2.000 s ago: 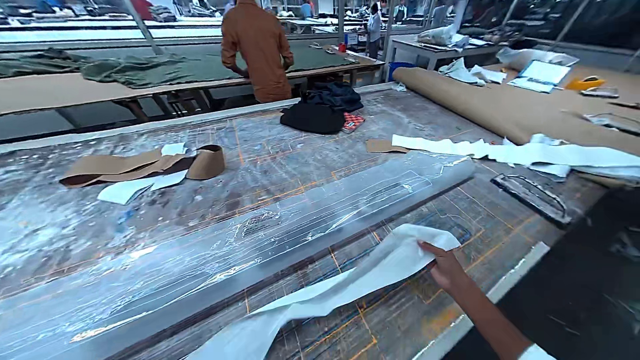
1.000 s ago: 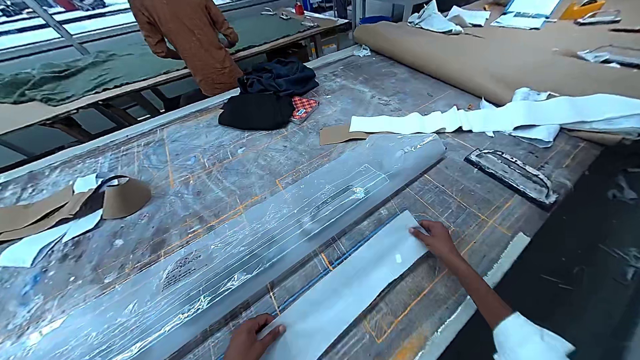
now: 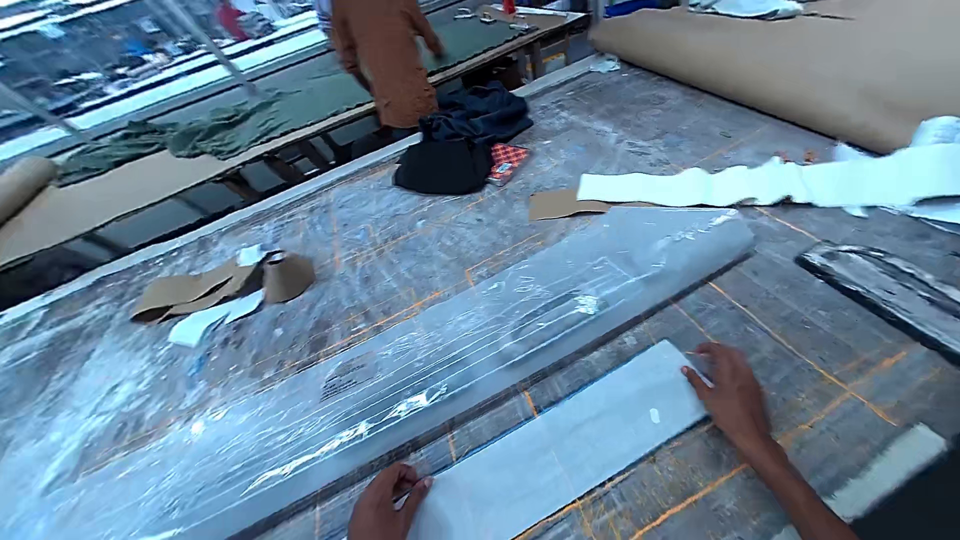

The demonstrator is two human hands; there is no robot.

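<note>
A long white fabric strip (image 3: 555,450) lies flat along the near part of the marked work table (image 3: 600,120). My right hand (image 3: 731,394) pinches its right end between thumb and fingers. My left hand (image 3: 390,499) grips the strip's edge at the lower left, thumb against fingertips. Just beyond the strip, a clear plastic sleeve (image 3: 480,330) with printed lines runs diagonally across the table. At its far end lie a brown paper piece (image 3: 559,204) and a wavy white strip (image 3: 795,182).
Brown and white strips (image 3: 202,289) lie curled at left. Dark cloth (image 3: 450,161) and a red patterned packet (image 3: 508,163) sit at the far edge. A flat black-edged frame (image 3: 892,289) lies at right, a brown paper roll (image 3: 735,71) behind. A person (image 3: 386,60) stands beyond.
Two seconds ago my right hand held a loose, folded white strip and my left hand was out of view. Now the strip lies flat, with both hands on it. The view has tilted down.
</note>
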